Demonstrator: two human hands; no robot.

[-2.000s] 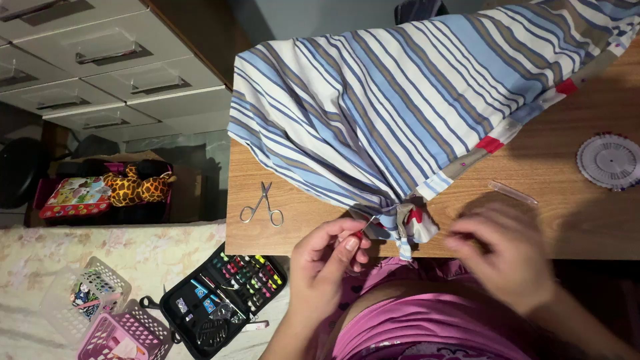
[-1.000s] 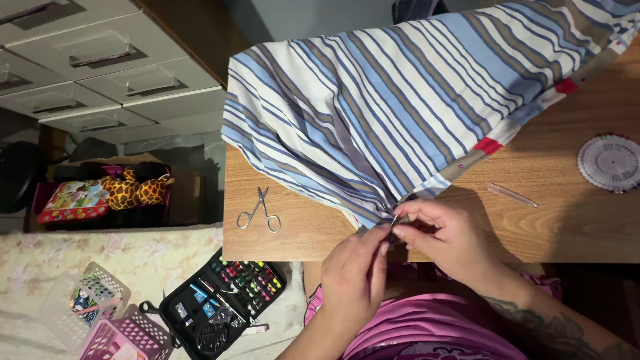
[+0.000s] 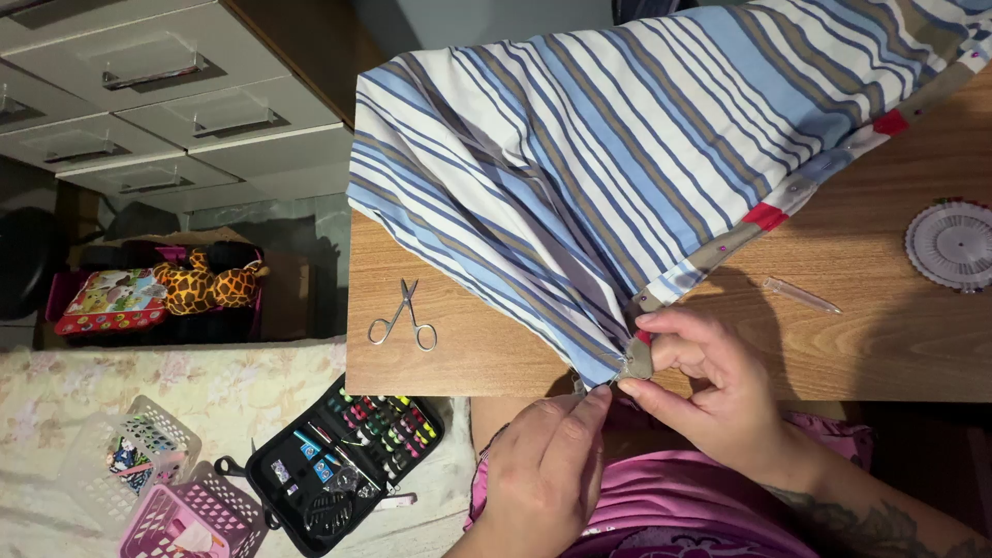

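A blue, white and brown striped cloth (image 3: 620, 147) lies across the wooden table, gathered toward its lower corner. A patchwork border (image 3: 721, 249) with red patches and pins runs along its right edge. My left hand (image 3: 554, 457) grips the cloth's lower corner between thumb and fingers. Just right of it, my right hand (image 3: 709, 380) pinches the border's end, fingertips around the fabric; a thin thread shows there, and a needle cannot be made out clearly. Small metal scissors (image 3: 404, 316) lie slightly open on the table, left of the cloth.
A round pin wheel (image 3: 952, 246) and a clear plastic tube (image 3: 802, 295) lie on the table (image 3: 868, 349) at right. Lower left, an open sewing kit (image 3: 341, 465) and a pink basket (image 3: 182, 519) rest on a floral cover. Drawers (image 3: 155, 62) stand upper left.
Two seconds ago my right hand was apart from the cloth, at its right; it has moved left onto the gathered corner. My left hand has also shifted onto that corner.
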